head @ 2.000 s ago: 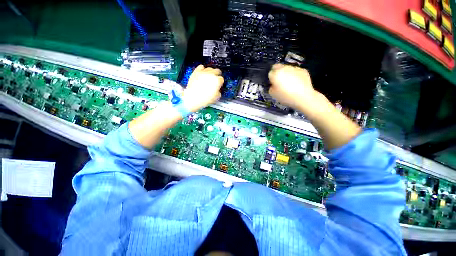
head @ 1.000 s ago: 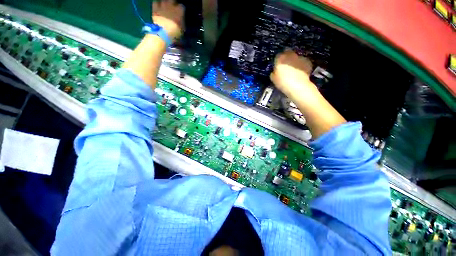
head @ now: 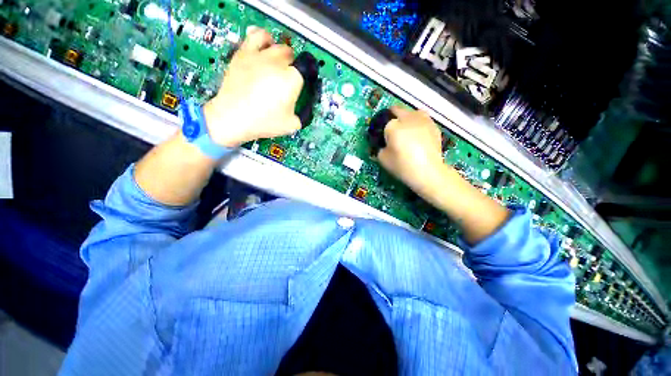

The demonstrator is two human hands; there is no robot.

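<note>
Green circuit boards (head: 331,139) densely covered with parts lie in a long strip in front of me. My left hand (head: 261,88) is over the boards at the left of centre, holding a dark rounded piece (head: 306,88) at its fingers. My right hand (head: 412,143) is over the boards at the right of centre, holding another dark rounded piece (head: 380,129). The fingertips and the lower ends of both pieces are partly hidden, so I cannot tell if they touch the boards. A light blue wrist strap (head: 197,132) with a thin cord is on my left wrist.
Pale rails (head: 313,176) run along both board edges. Beyond the far rail are a heap of small blue components (head: 388,23), silver-white pieces (head: 471,67) and rows of silver-ended components (head: 533,136). Clear glossy packaging (head: 631,110) lies at the right. White paper (head: 6,165) shows at the left edge.
Both hands have moved from beyond the far rail back over the boards, and a dark piece now shows at each. The view has shifted, so the bins appear higher and further right.
</note>
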